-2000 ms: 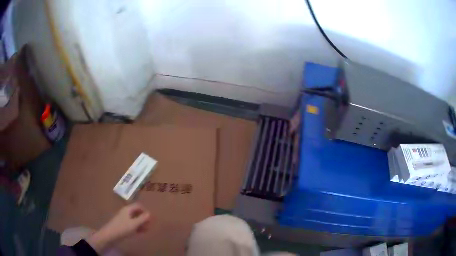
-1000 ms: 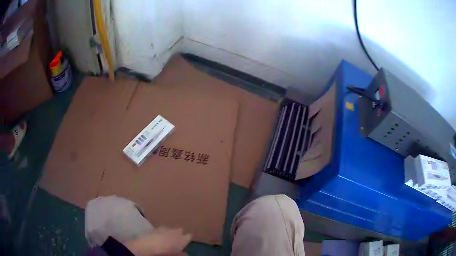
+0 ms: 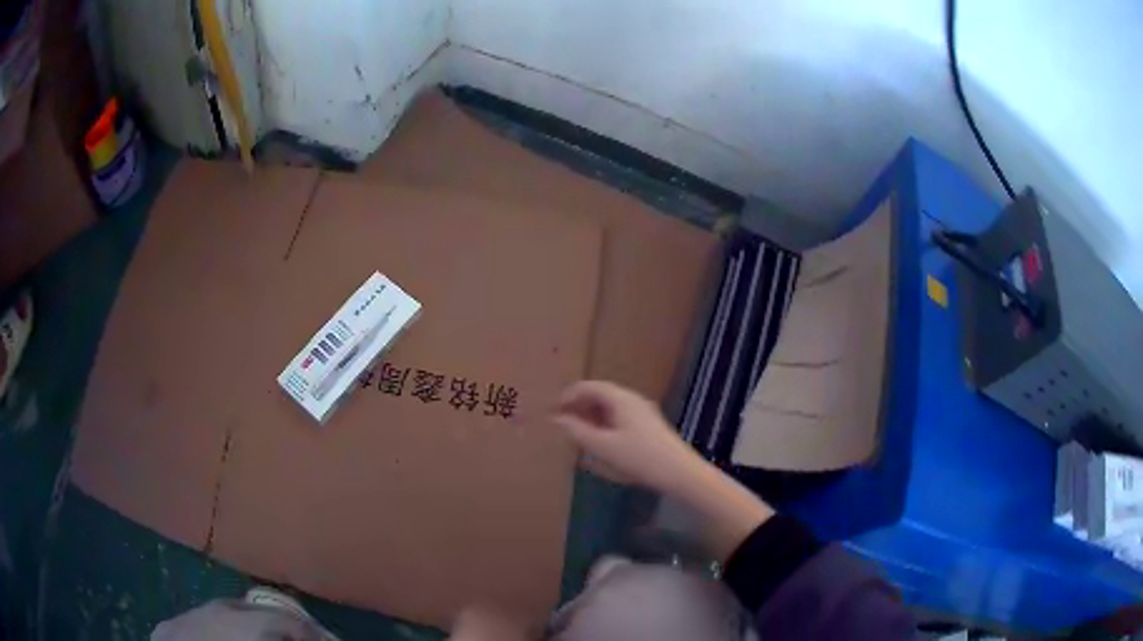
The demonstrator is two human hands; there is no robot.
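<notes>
One slim white retail box [image 3: 350, 347] lies flat and slanted on the brown cardboard sheet [image 3: 414, 513], beside the black printed characters. It shows dark label bars and a pen-like picture. No hand touches it. My right hand [image 3: 614, 432] hovers over the cardboard's right part, left of the roller conveyor. It is slightly blurred, with loosely bent fingers, and I see nothing in it. My left hand [image 3: 494, 624] is blurred and cut off by the bottom edge; its fingers cannot be made out.
At right stands the blue shrink tunnel [image 3: 959, 413] with its tan curtain flap [image 3: 827, 351], dark roller conveyor [image 3: 740, 338] and grey control box [image 3: 1065, 326]. White boxes [image 3: 1109, 495] sit on it at the right edge. A container [image 3: 115, 160] and part of a person's foot [image 3: 14, 328] are at left.
My right hand and dark sleeve have come into view from the lower right. My left hand has dropped to the bottom edge. The view has shifted; the box keeps its place beside the printing.
</notes>
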